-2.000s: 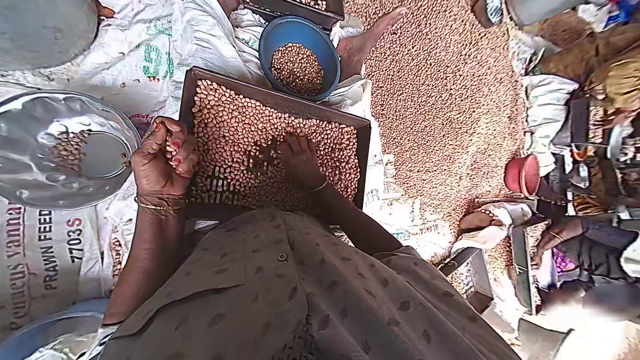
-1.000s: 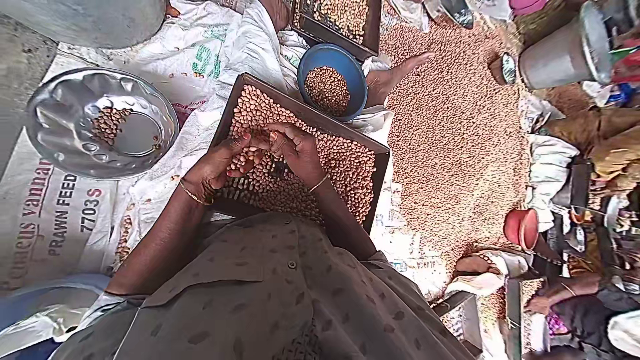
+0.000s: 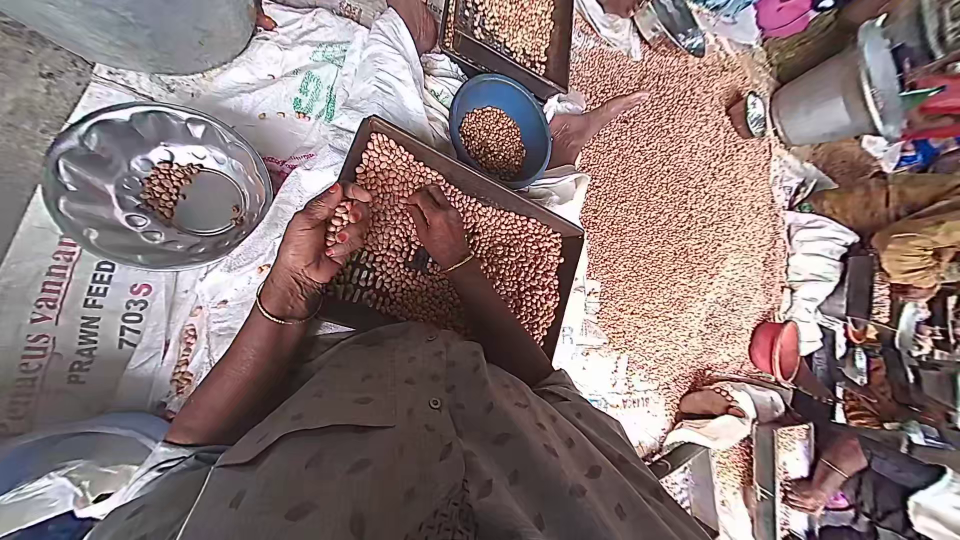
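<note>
Pinkish-brown nuts or kernels (image 3: 517, 259) spread over a dark rectangular tray (image 3: 571, 247) in front of my body. My left hand (image 3: 319, 236), with a thin bangle at its wrist, is cupped around several kernels above the tray's left edge. Over the middle of the tray is my right hand (image 3: 439, 225), its fingers bent down at the kernels; whether it pinches one is hidden. A fluted metal bowl (image 3: 90, 187) with a small heap of darker kernels lies to the left. The blue bowl (image 3: 541, 124), partly filled with kernels, touches or nearly touches the tray's far side.
White woven sacks (image 3: 247, 82) with printing cover the ground. A wide layer of kernels (image 3: 675, 210) spreads at the right. Another tray (image 3: 561, 45) stands beyond the blue bowl, near a bare foot (image 3: 592, 124). Metal buckets (image 3: 817, 97), a red container (image 3: 776, 351) and other people's limbs are at the right.
One second ago my hands were together over the tray; now they are apart, the left nearer the tray's left edge and the right over its middle. The left hand still holds kernels.
</note>
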